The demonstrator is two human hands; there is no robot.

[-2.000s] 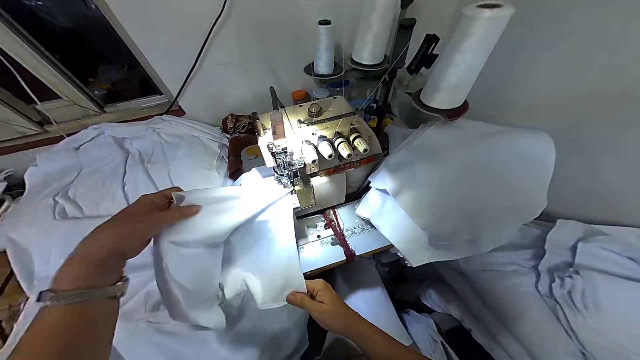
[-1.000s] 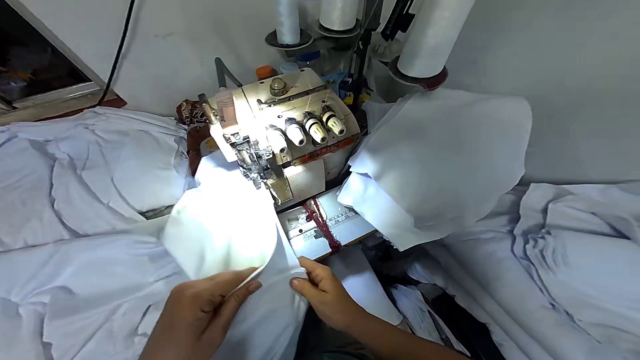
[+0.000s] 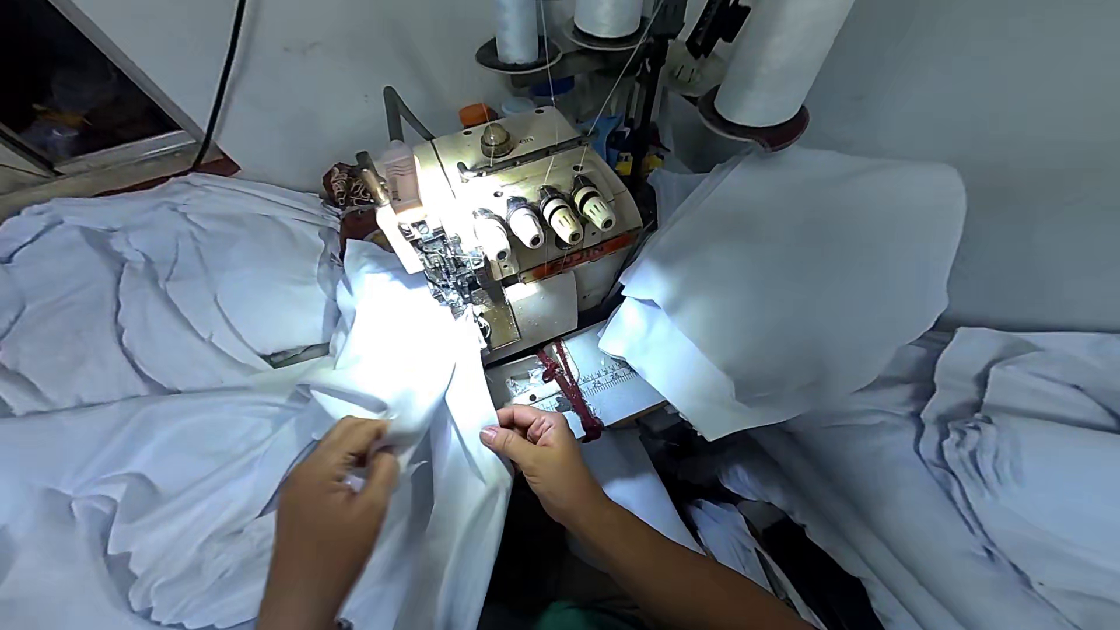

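A piece of white fabric (image 3: 402, 341) lies brightly lit at the needle area of an overlock sewing machine (image 3: 542, 192) and hangs down toward me. My left hand (image 3: 337, 499) is on the left part of this fabric, thumb and fingers curled toward each other with a fold between or just behind them. At the fabric's right edge, my right hand (image 3: 542, 455) pinches the cloth between thumb and fingers, just below the machine's bed. The presser foot is partly lost in glare.
Cut white panels (image 3: 805, 280) are stacked right of the machine. More white cloth (image 3: 149, 289) covers the left side, and folded cloth (image 3: 1032, 437) lies at far right. Thread cones (image 3: 770, 70) stand behind. A dark red strip (image 3: 569, 394) is tied round the ruler-marked plate (image 3: 604, 376).
Two seconds ago my hands were spread wide on the fabric; a second ago they were close together at its edge. Since then my left hand has moved left, away from my right hand.
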